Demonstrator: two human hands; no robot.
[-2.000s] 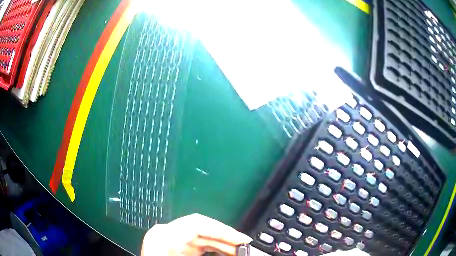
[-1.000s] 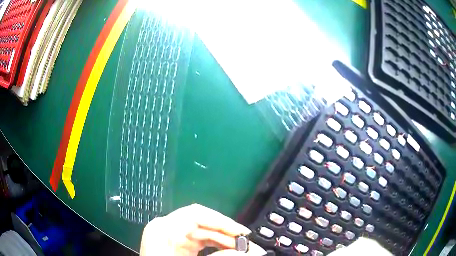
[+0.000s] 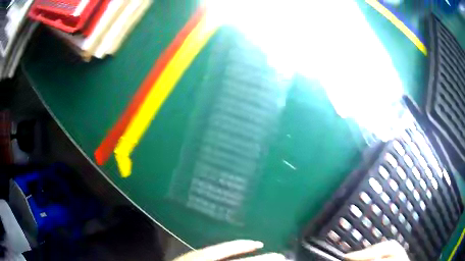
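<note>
My left hand (image 3: 229, 252) is at the bottom edge, blurred and cut off; whether it holds anything is hidden. My right hand (image 3: 380, 252) is at the bottom edge over the near side of the black blister tray (image 3: 326, 219), also cut off, its fingertips not clear. The tray has rows of oval pockets with pale-faced parts. The clear adhesive sheet (image 3: 227, 148) lies flat on the green mat, left of the tray, blurred. No small module can be made out in either hand.
Red and yellow tape (image 3: 163, 94) runs along the mat on the left. A red tray (image 3: 69, 12) and pale stacked boards (image 3: 120, 30) are at top left. A second black tray (image 3: 448, 97) is at right. Strong glare covers the top middle. A blue object (image 3: 56, 199) is below the bench edge.
The view has swung left, so the bench things sit further right and are blurred. The small module seen in my left fingers is no longer visible. My left hand sits lower in the picture.
</note>
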